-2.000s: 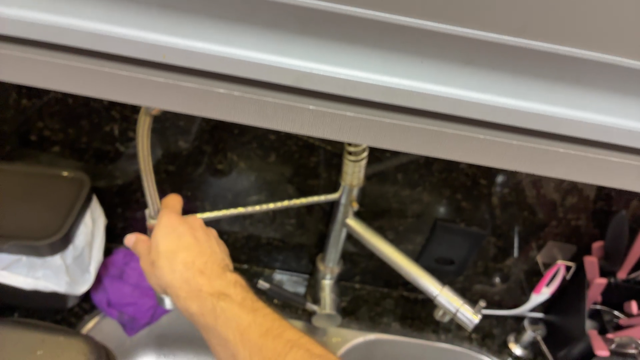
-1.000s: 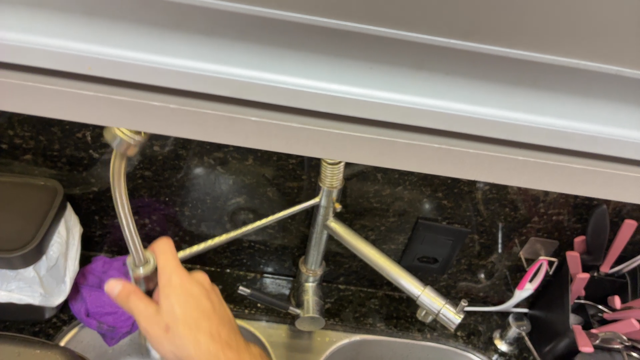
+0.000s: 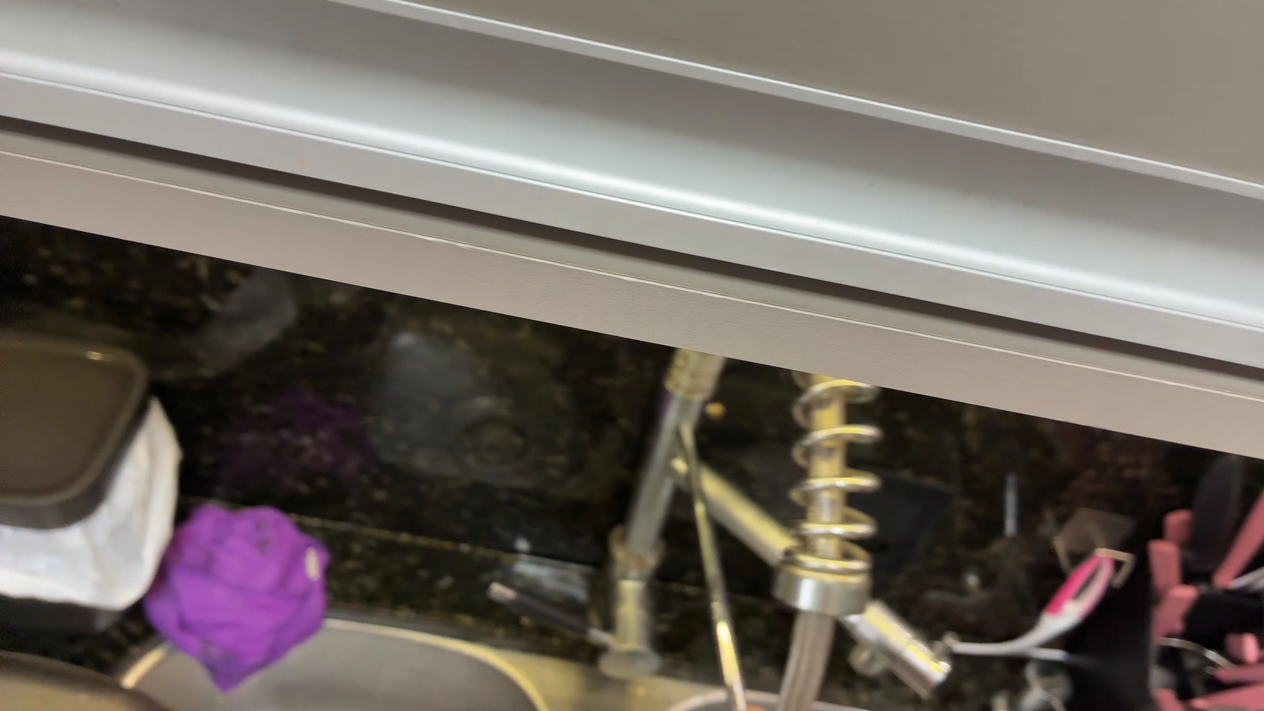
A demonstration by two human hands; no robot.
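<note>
A metal faucet (image 3: 647,494) stands behind the sink, with a side arm (image 3: 741,509) slanting down to the right. In front of that arm hangs the faucet's spring-coiled hose (image 3: 828,464), its metal collar (image 3: 823,581) low in the view. A thin metal rod (image 3: 713,573) runs down beside it. At the bottom edge, by the rod's lower end, shows a small skin-coloured sliver, perhaps a fingertip of my right hand (image 3: 755,707); what it holds is hidden. My left hand is out of view. A crumpled purple cloth (image 3: 237,592) lies at the sink's left rim.
A grey cabinet edge (image 3: 592,286) crosses above the sink basin (image 3: 395,671). At left is a dark-lidded bin (image 3: 64,430) with a white liner. On the right are a pink-and-white brush (image 3: 1076,597) and pink-handled utensils (image 3: 1170,592) by a dark holder.
The hose and rod have swung from the left of the faucet column to its right and front. My right hand, earlier at the hose end near the purple cloth, has left that spot.
</note>
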